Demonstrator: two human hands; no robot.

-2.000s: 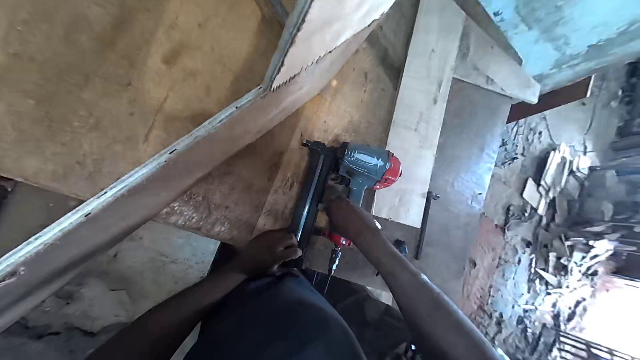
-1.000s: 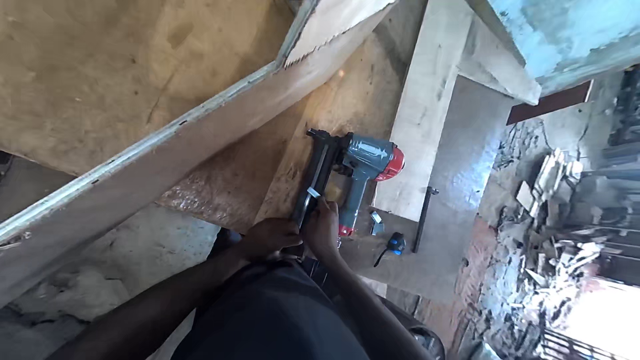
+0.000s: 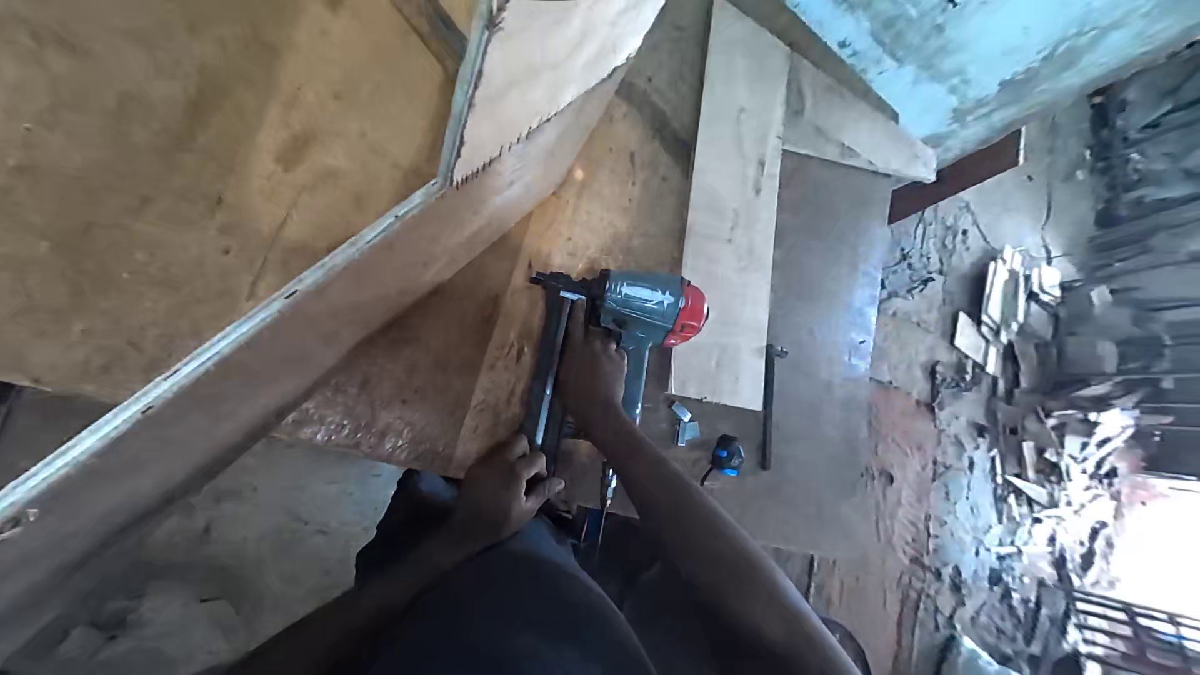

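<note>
A grey and red pneumatic nail gun (image 3: 647,305) lies on its side on the wooden work surface, its long black magazine (image 3: 547,384) pointing toward my body. My left hand (image 3: 503,487) grips the near end of the magazine. Farther up, my right hand (image 3: 592,375) lies between the magazine and the handle, its fingers at a bright metal strip, which looks like staples or nails, in the magazine. How firmly the fingers hold the strip is hidden. An air hose fitting (image 3: 608,483) is at the handle's lower end.
A long plywood panel edge (image 3: 309,281) rises diagonally on the left. Pale boards (image 3: 736,216) lie beyond the gun. Right of it are small metal strips (image 3: 687,433), a black and blue tape measure (image 3: 727,456) and a dark metal bar (image 3: 769,408). Scrap wood (image 3: 998,309) is piled at far right.
My right hand has moved up along the magazine from near its lower end, where it was one second ago. My left hand stays at the near end.
</note>
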